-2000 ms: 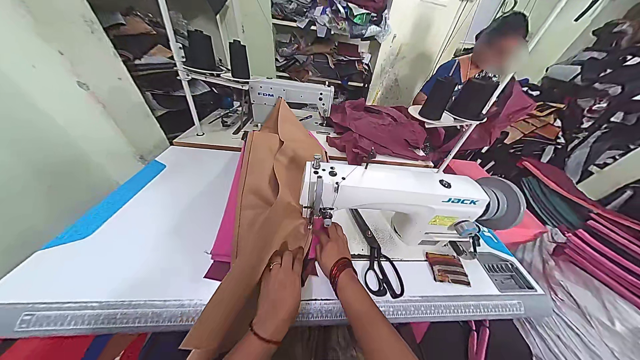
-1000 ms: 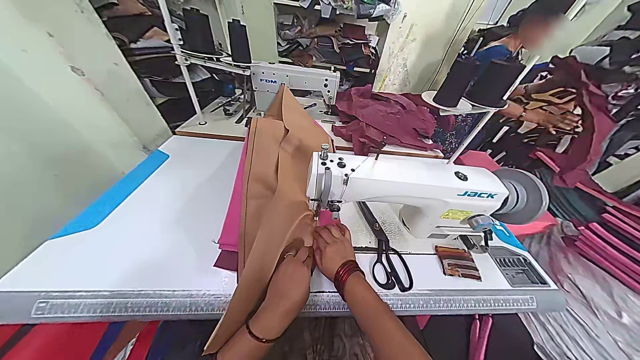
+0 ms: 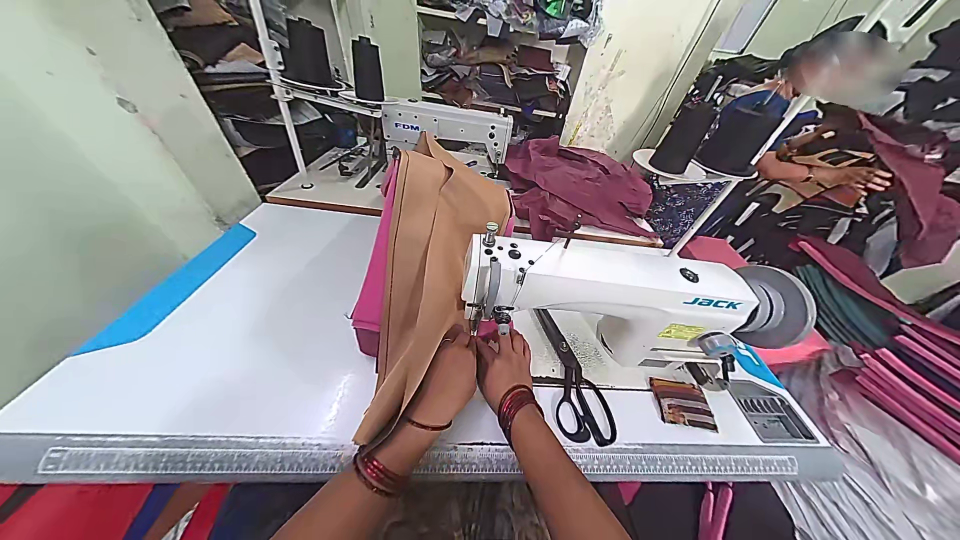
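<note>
A white Jack sewing machine stands on a white table, its needle area just beyond my fingers. Tan fabric drapes along the left of the machine head, over magenta fabric. My left hand rests at the tan fabric's right edge near the presser foot, fingertips bent down; its grip is hidden. Beside it, my right hand has its fingers on a bit of magenta fabric at the foot. Black-handled scissors lie right of my right hand, blades pointing away.
A striped fabric piece lies near the table's right end. A ruler strip runs along the front edge. Behind are a second sewing machine and maroon fabric. Black thread cones stand at back right, near another person handling fabric.
My left hand has moved closer to the needle area, beside my right hand. The other person's hand has come into view over the fabrics at the right.
</note>
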